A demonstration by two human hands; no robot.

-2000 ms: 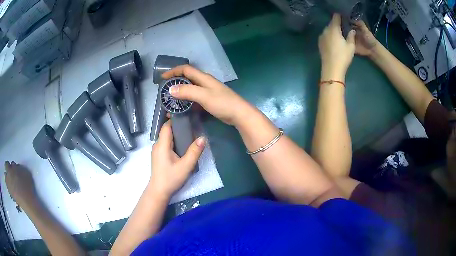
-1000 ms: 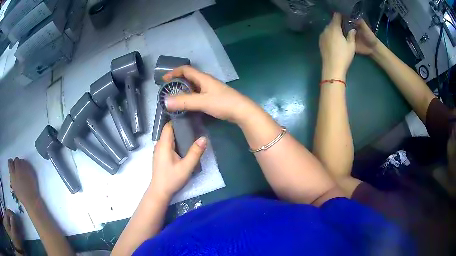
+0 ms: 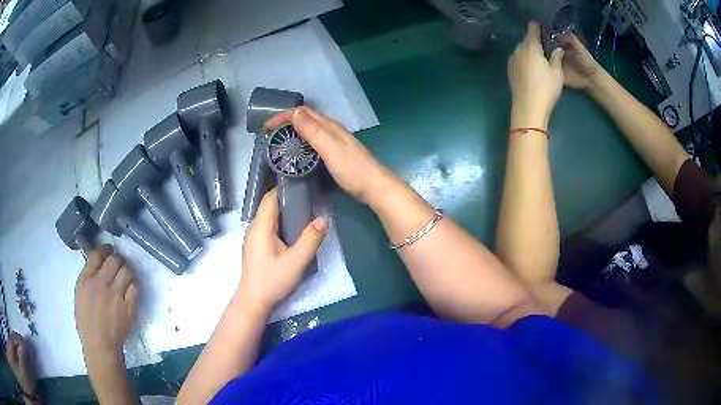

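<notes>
A grey handheld fan unit (image 3: 297, 198) is upright before me, its round vaned grille (image 3: 293, 151) facing up at the camera. My left hand (image 3: 273, 249) is closed around its handle. My right hand (image 3: 336, 150) touches the rim of the head with its fingers at the top; the thumb is off the grille centre. Another grey unit (image 3: 273, 107) lies just behind, partly hidden by the held one. Several more units (image 3: 190, 182) lie fanned out to the left on the white sheet (image 3: 205, 300).
At the left, another person's hand (image 3: 107, 297) is on the leftmost unit's handle. Small dark specks (image 3: 25, 300) lie at far left. Grey cartons (image 3: 67, 67) are stacked upper left. At the right, a co-worker's hands (image 3: 537, 71) hold a dark unit above the green mat (image 3: 443, 111).
My right thumb has lifted off the grille, which now shows whole. The held unit has shifted slightly right. The neighbour's hand at the left has moved right onto the leftmost unit.
</notes>
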